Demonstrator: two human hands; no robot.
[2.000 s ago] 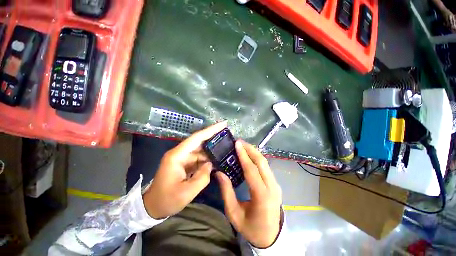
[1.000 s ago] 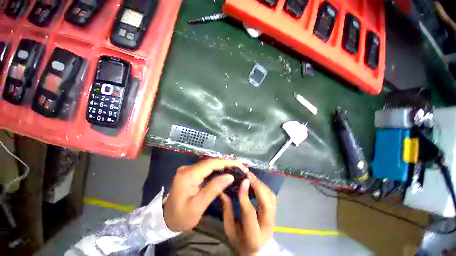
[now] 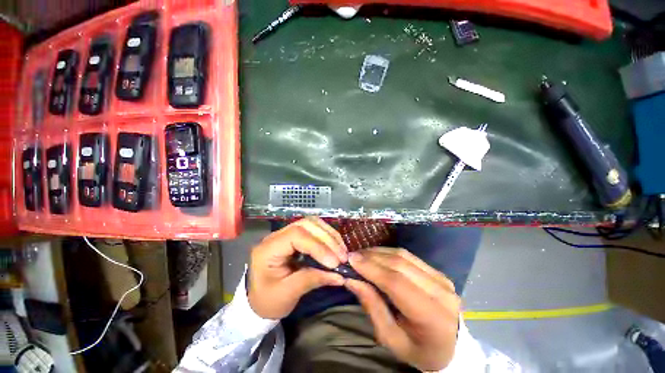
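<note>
A small black phone (image 3: pixel 341 271) is held edge-on between both hands, just in front of the mat's near edge. Its keys and screen are mostly hidden by the fingers. My left hand (image 3: pixel 295 266) grips its left end with thumb and fingers. My right hand (image 3: pixel 408 302) pinches its right end with thumb and forefinger.
A red tray (image 3: pixel 227 146) with several black phones stands at left, another red tray (image 3: pixel 510 9) at the top. The green mat (image 3: pixel 350 153) bears a perforated sheet (image 3: pixel 300 197), display window (image 3: pixel 372 73), white strip (image 3: pixel 477 89), white scrap on a stick (image 3: pixel 465 146) and electric screwdriver (image 3: pixel 587 146).
The view has turned towards the left tray, which shows more phones. The held phone has gone from face-up to edge-on. Both hands still grip it.
</note>
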